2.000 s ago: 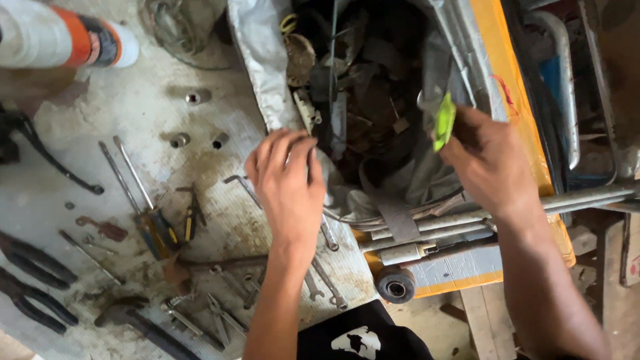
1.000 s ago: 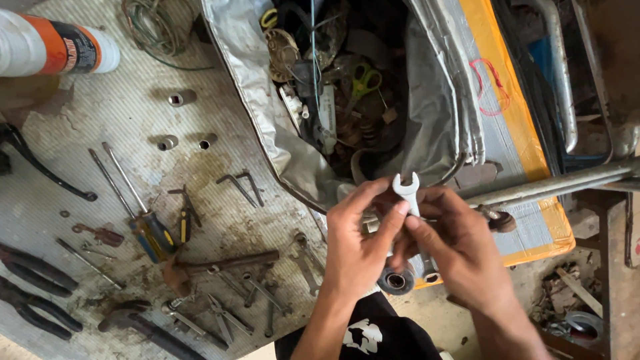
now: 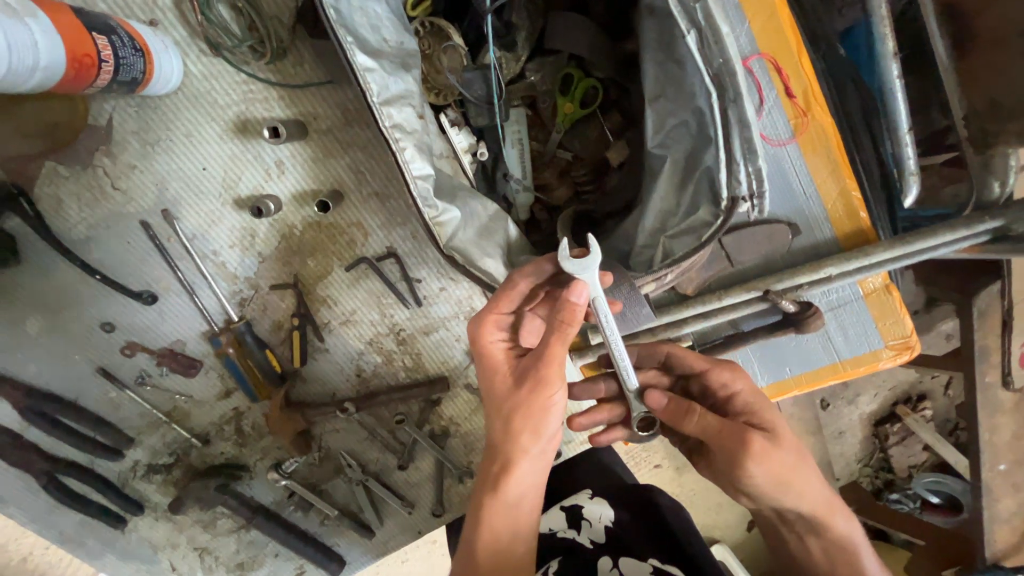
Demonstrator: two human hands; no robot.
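Observation:
A combination wrench (image 3: 612, 336) spans both hands, its open jaw pointing up and its ring end low. My left hand (image 3: 532, 336) holds it just below the jaw, thumb on top. At the ring end, my right hand (image 3: 704, 408) grips it between thumb and fingers. Behind the hands lies an unzipped grey bag (image 3: 688, 120); inside are green-handled scissors (image 3: 574, 100), a white tube (image 3: 520, 160) and small parts in shadow.
On the worktop (image 3: 192, 160) lie sockets (image 3: 284, 130), hex keys (image 3: 384, 276), screwdrivers (image 3: 240, 344), pliers (image 3: 60, 416), a hammer (image 3: 368, 398) and several wrenches. A sealant container (image 3: 88, 48) is at upper left. Metal tubes (image 3: 800, 280) cross a taped box (image 3: 848, 336) at right.
Two seconds ago my hands were apart at the bag, with green-handled scissors at my right hand. Now the scissors are in the bag and both hands hold the wrench, its ring end now visible.

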